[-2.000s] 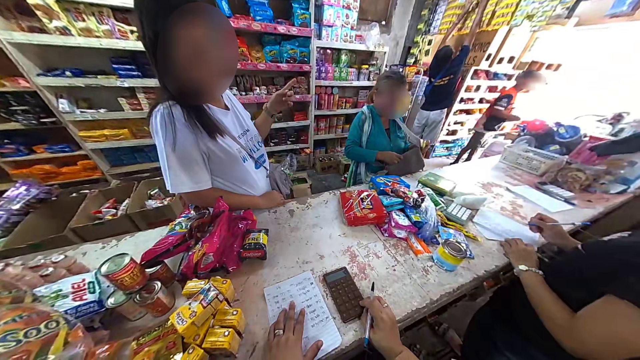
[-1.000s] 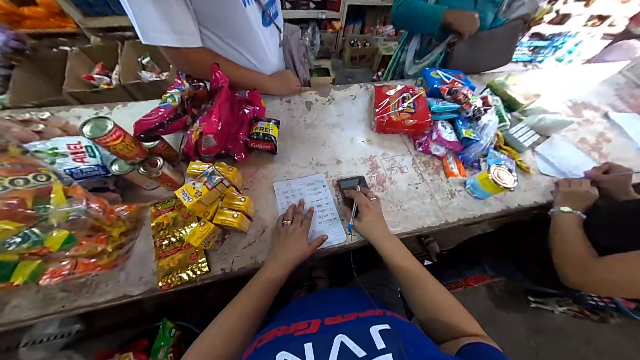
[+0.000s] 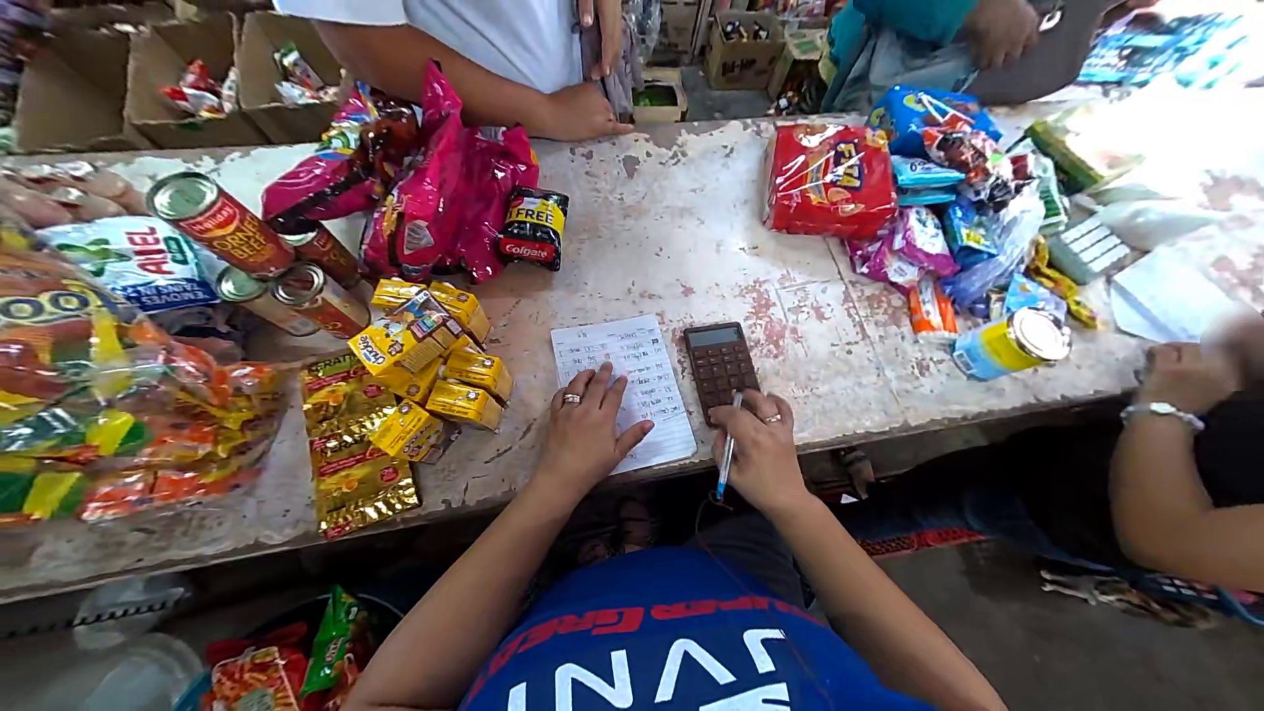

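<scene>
My left hand [image 3: 585, 425], with a ring on it, lies fingers apart on a sheet of lined paper [image 3: 632, 348] bearing handwriting. To the right of the paper is a brown calculator [image 3: 719, 357] with a small display. A blue-and-white pen [image 3: 728, 456] is held in my right hand [image 3: 760, 444], whose fingers touch the calculator's lower edge. Small yellow boxes [image 3: 472, 373] and gold foil sachets [image 3: 357, 444] sit left of the paper.
Food cans [image 3: 222, 225], pink packets [image 3: 420, 217] and a large snack bag [image 3: 109, 395] crowd the worn counter's [image 3: 652, 227] left part. A red pack [image 3: 831, 180], mixed packets and a yellow-blue can [image 3: 1012, 344] stand right. People's arms rest at the far edge and right side.
The view has tilted down since two seconds ago. My left hand stays on the paper, and my right hand keeps the pen beside the calculator.
</scene>
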